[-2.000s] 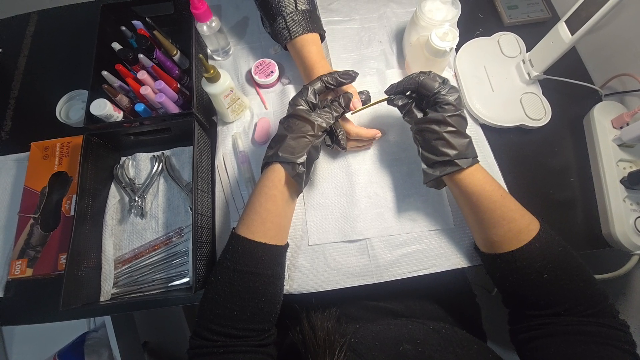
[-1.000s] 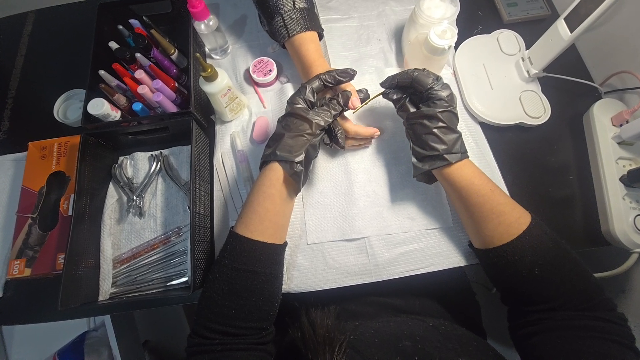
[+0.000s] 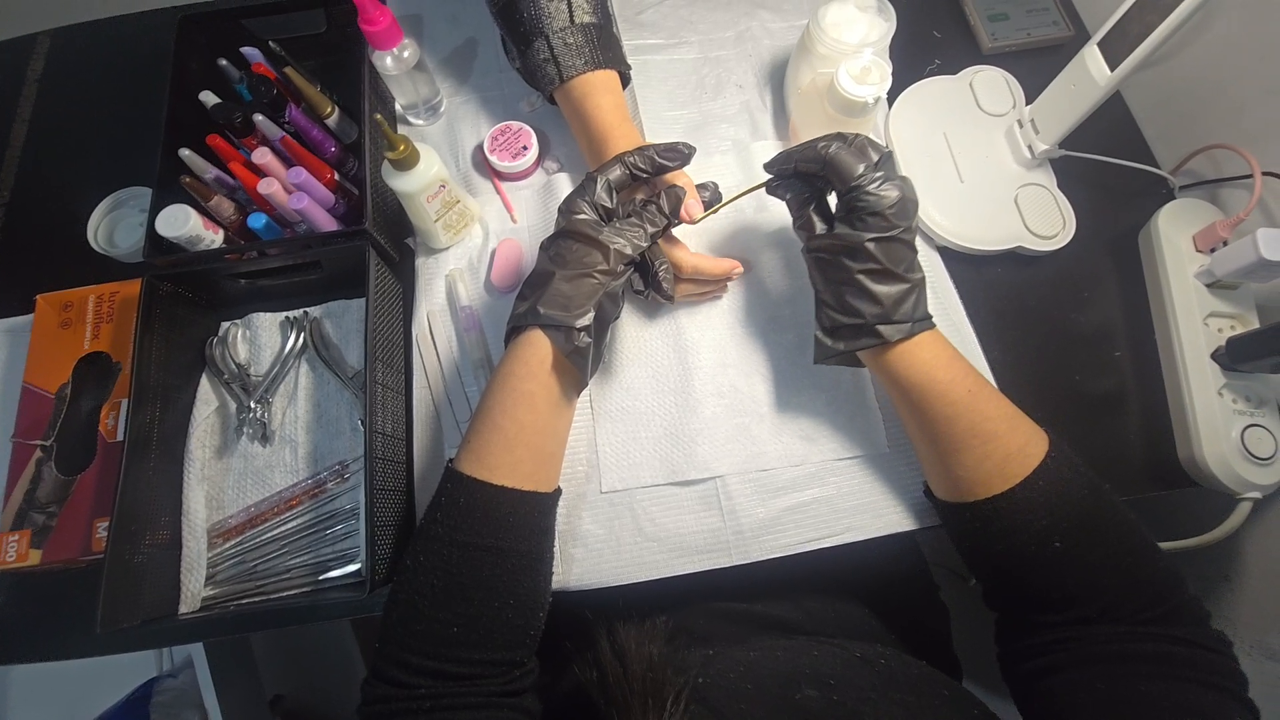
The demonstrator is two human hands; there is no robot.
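My left hand, in a black disposable glove, holds a finger or thumb of another person's hand, which reaches in from the top in a dark woven sleeve. Between the gloved fingers of my right hand is a thin gold-coloured tool; its far tip is at the nail held by my left hand, touching or very close to it. The exact kind of tool is too small to tell. Beneath the hands lies a white paper towel on a larger white sheet.
On the left stand a black basket of nail polish pens, a black basket with cuticle nippers and metal tools, and a glove box. Bottles, a pink-lidded jar, a lamp base and a power strip surround the sheet.
The tool in my right hand stays at the held nail, its angle slightly altered. My left hand keeps its hold on the other person's hand.
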